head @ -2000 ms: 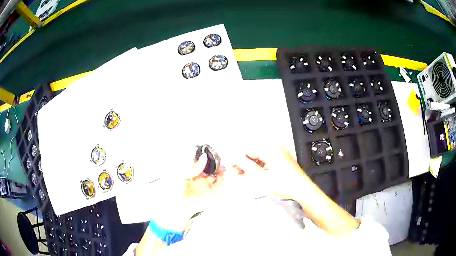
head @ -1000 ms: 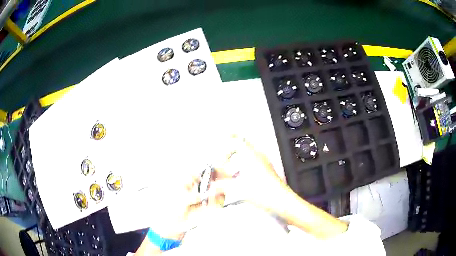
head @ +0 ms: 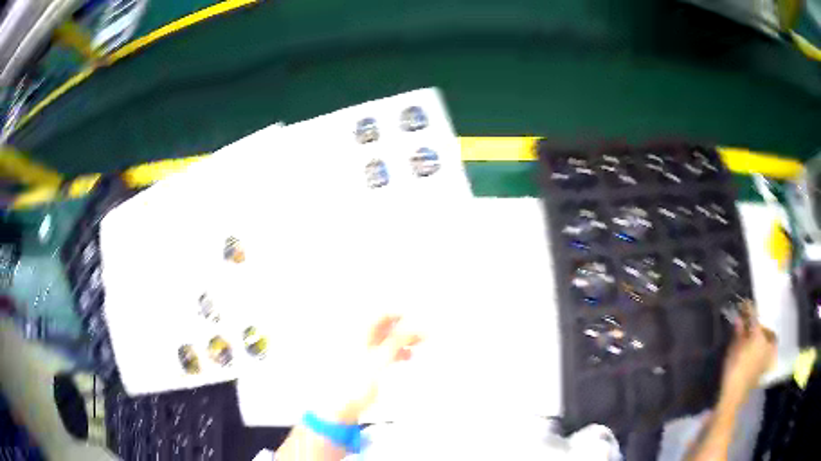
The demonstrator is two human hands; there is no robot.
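Observation:
My right hand is over the right edge of the black component tray. Something small and pale shows at its fingertips, too blurred to name. My left hand, with a blue wrist band, is over the white sheet. Its fingers look apart and I see nothing held, though glare washes out the hand. The tray holds black discs with silvery spots in its upper pockets. Several yellow-and-black housings lie at the sheet's left. Several silvery-blue round modules lie at its top.
Black trays of small parts lie partly under the sheet at lower left. A dark green conveyor with a yellow edge runs behind. A yellow note and a blurred white device are at far right.
My right hand has moved away from my left, over to the tray's right side. The dark disc earlier between my hands no longer shows there. The view has shifted and blurred.

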